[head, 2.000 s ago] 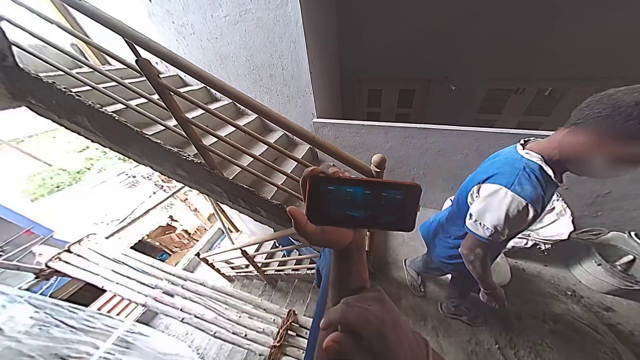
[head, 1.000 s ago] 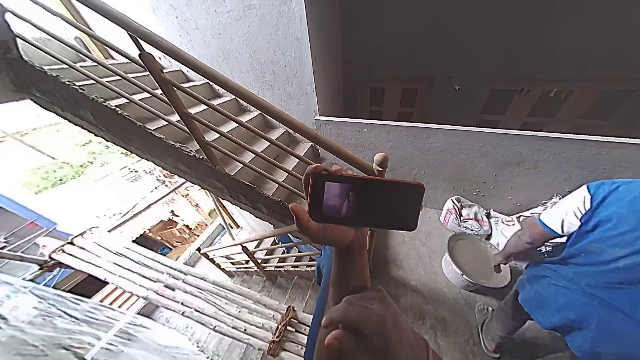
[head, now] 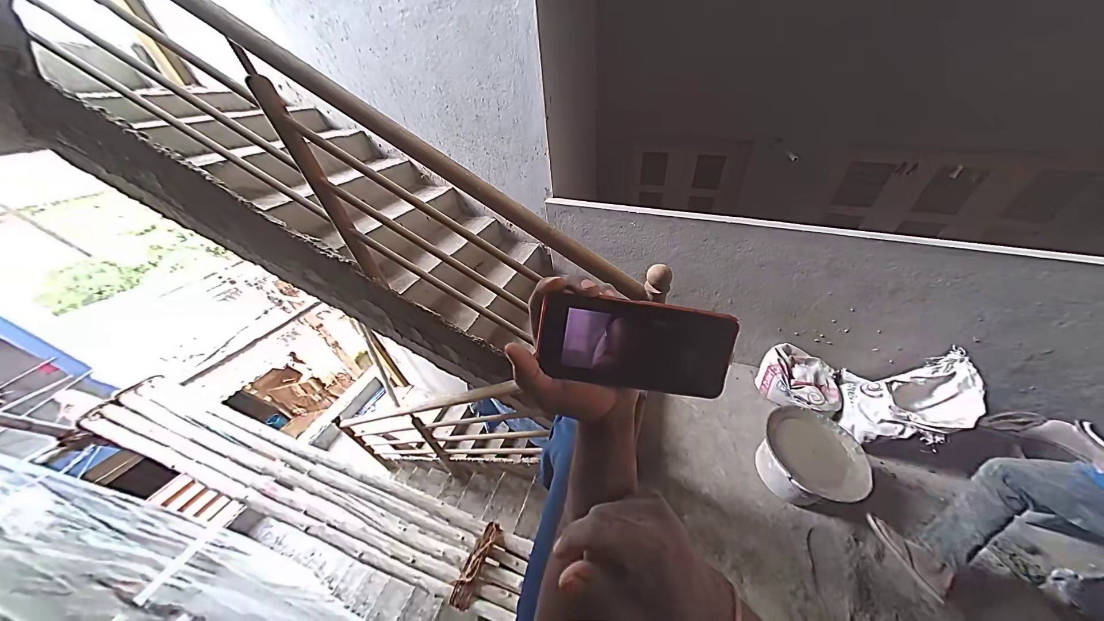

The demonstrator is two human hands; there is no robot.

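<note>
My left hand (head: 573, 379) holds a smartphone (head: 638, 347) in a red-edged case by its left end, with the thumb below that end and the fingers curled behind and above it. The phone lies nearly level across the view, its screen mostly dark with a purplish picture at the left. Below it, my right hand (head: 625, 543) is in front of my left forearm, its visible fingers curled and nothing seen in them. Whether it touches the forearm is unclear. Behind the phone are a stair handrail (head: 414, 151) and its rounded newel post top (head: 658, 280).
Concrete stairs (head: 440, 211) rise to the upper left; more steps lie below. Bundled poles (head: 310, 483) cross the lower left. At right, a tub of greyish material (head: 815, 457) stands near white sacks (head: 927, 401) on the floor, beside another person's leg (head: 1035, 492).
The other person, bent with a hand at the tub one second ago, has moved right, mostly out of view. The phone screen changed from a bluish display two seconds ago to the purplish picture. My hands stay nearly still.
</note>
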